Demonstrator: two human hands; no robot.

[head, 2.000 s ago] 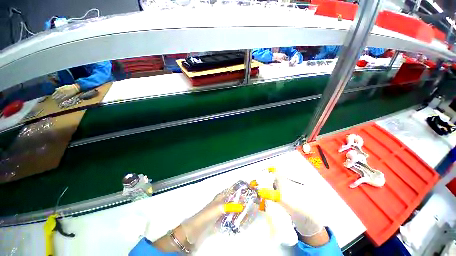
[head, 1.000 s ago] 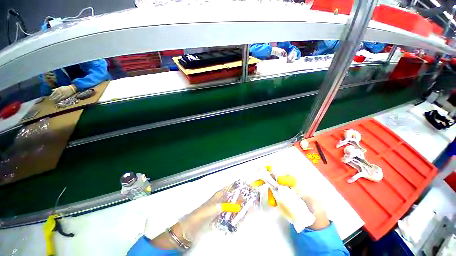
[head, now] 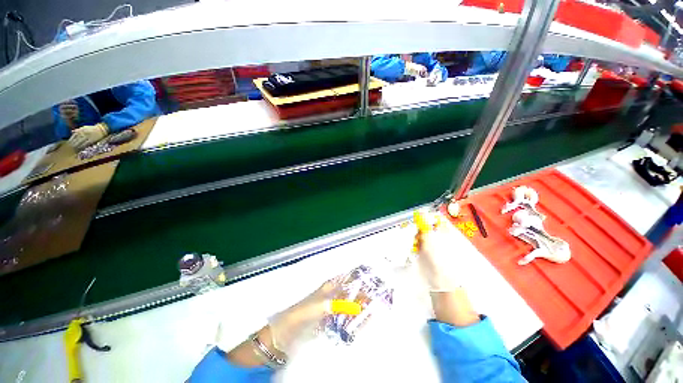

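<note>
My left hand [head: 308,318], with a yellow finger cot, holds a clear-wrapped, shiny rounded unit [head: 361,299] over the white bench, low in the middle. The wrap is crinkly and glints; dark and silver details show through it. My right hand [head: 434,250], gloved with yellow finger cots, is apart from the unit, up and to its right, near the bench's back edge and the red tray. Its fingertips are close together and blurred; I cannot tell if they hold anything.
The red tray [head: 592,250] at right holds white curved arms [head: 541,243], a dark slim tool [head: 478,221] and small yellow pieces [head: 466,228]. A small clear bottle [head: 201,271] stands at the belt edge. A yellow air gun [head: 73,348] lies left. A metal post [head: 500,112] rises behind the bench.
My right hand has moved away from the wrapped unit, up toward the tray's near-left corner. The white item seen at that hand no longer shows clearly. My left hand keeps hold of the unit.
</note>
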